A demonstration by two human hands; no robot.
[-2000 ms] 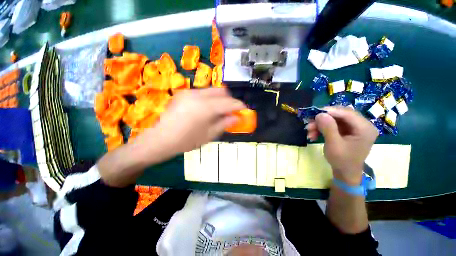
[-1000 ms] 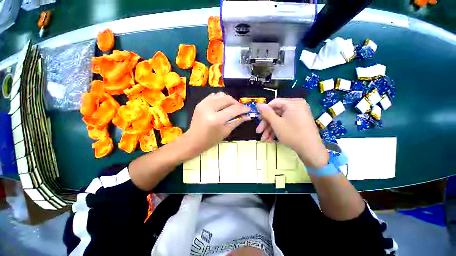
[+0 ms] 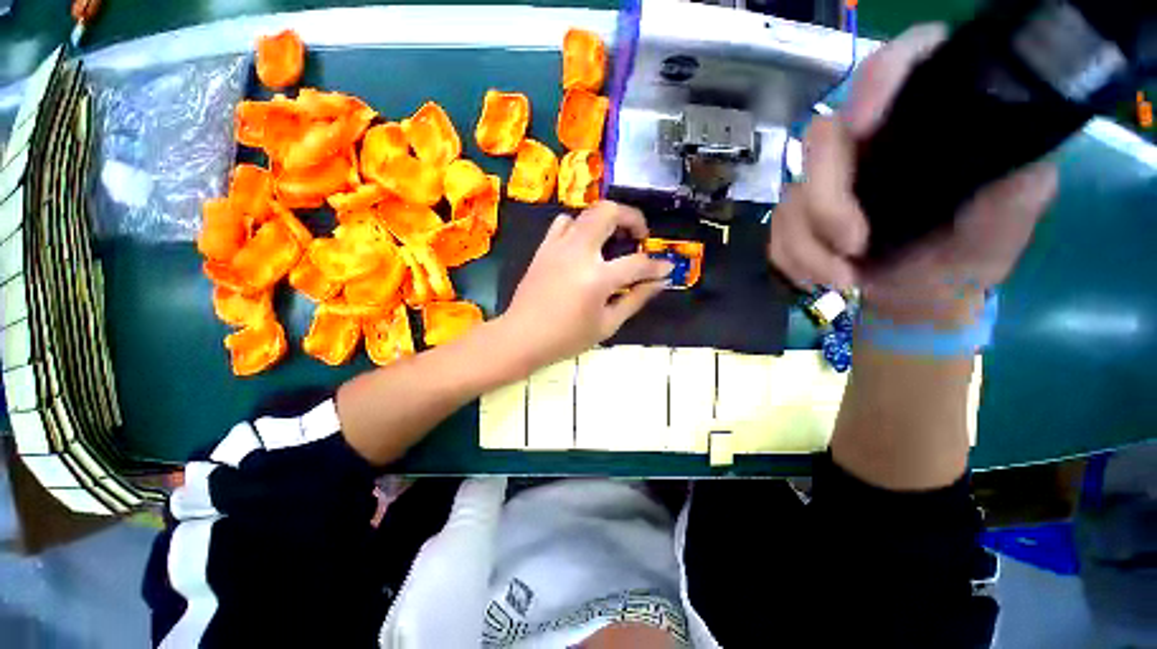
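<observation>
My left hand point(image 3: 577, 285) holds a small orange housing point(image 3: 694, 264) at its left side on the black work mat point(image 3: 730, 311). A dark blue circuit board point(image 3: 678, 268) sits inside the housing, partly hidden by my fingertips. My right hand point(image 3: 825, 209) is raised close to the camera, slightly blurred, and is closed around a thick black electric screwdriver point(image 3: 952, 133). The screwdriver's tip is not visible. A light blue wrist strap point(image 3: 926, 332) is on my right wrist.
The white screw feeder point(image 3: 711, 76) stands behind the mat. Orange housings point(image 3: 368, 260) are heaped at left, beside a clear plastic bag point(image 3: 165, 146). Cream pad sheets point(image 3: 622, 399) lie along the front edge; stacked sheets point(image 3: 70, 292) stand far left. Blue boards point(image 3: 837, 345) show partly behind my right arm.
My right hand has left the housing, risen toward the camera and taken hold of the black screwdriver. The board has gone from my fingers into the housing. My left hand stays at the housing.
</observation>
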